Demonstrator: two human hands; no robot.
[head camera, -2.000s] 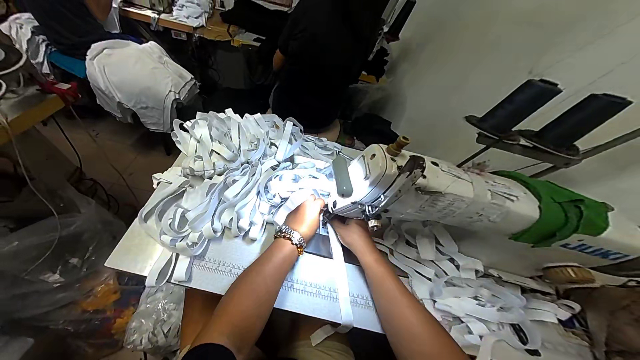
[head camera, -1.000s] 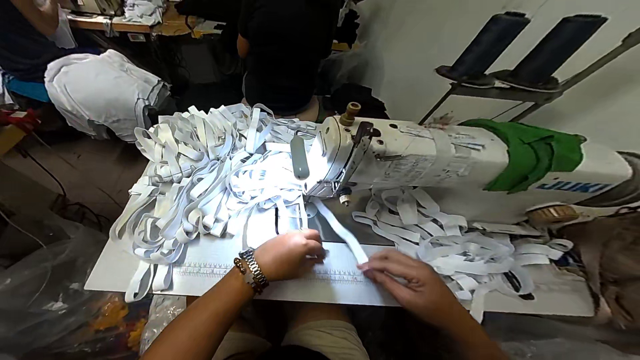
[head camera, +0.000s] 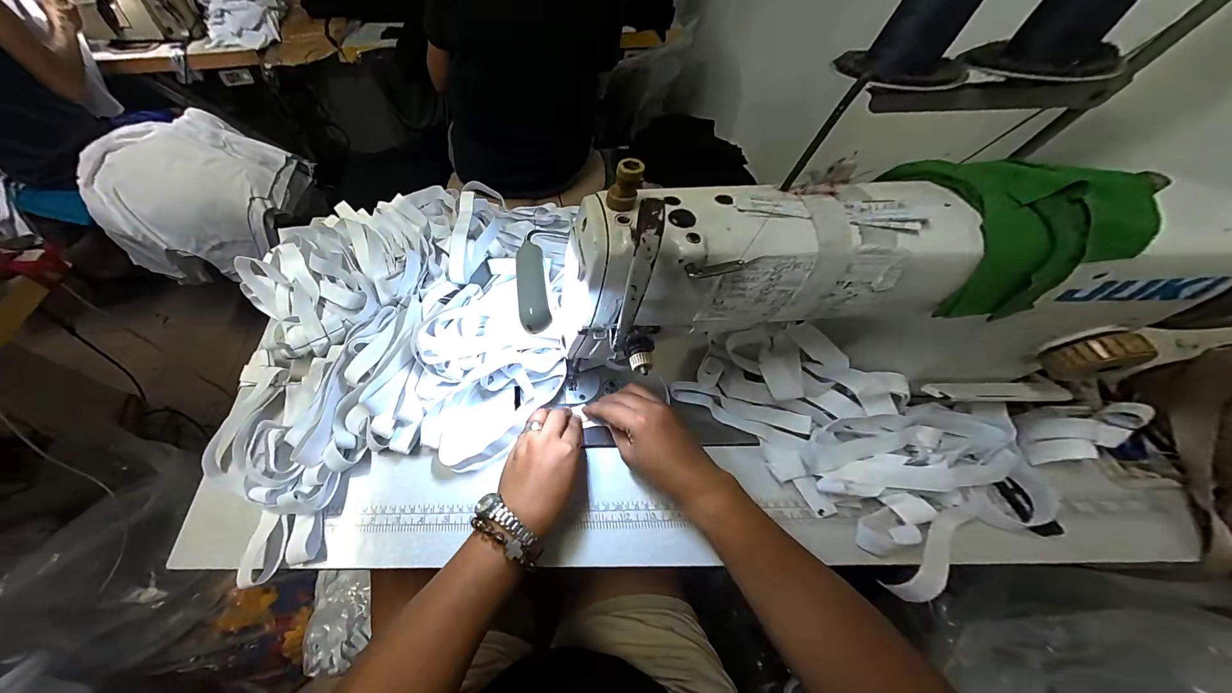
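A white Juki sewing machine (head camera: 770, 250) stands on the white table, its lamp lighting the needle area. Just in front of the presser foot, my left hand (head camera: 547, 462) and my right hand (head camera: 650, 438) are close together, fingers pinching a white elastic band (head camera: 580, 414) between them. The hands hide most of that band. To the left lies a big heap of white band loops (head camera: 366, 318), and part of it reaches up to my left hand. More white bands (head camera: 895, 452) lie in a looser pile to the right, below the machine's arm.
A printed ruler scale (head camera: 423, 517) runs along the table's front part. Green cloth (head camera: 1049, 231) drapes over the machine arm, and dark thread cones (head camera: 900, 38) stand behind it. Two people sit beyond the table, near a white cloth bundle (head camera: 192, 192). Plastic bags lie at the lower left.
One second ago my hands were apart near the table's front edge, with a band running from the machine to my right hand. Now both are together by the presser foot.
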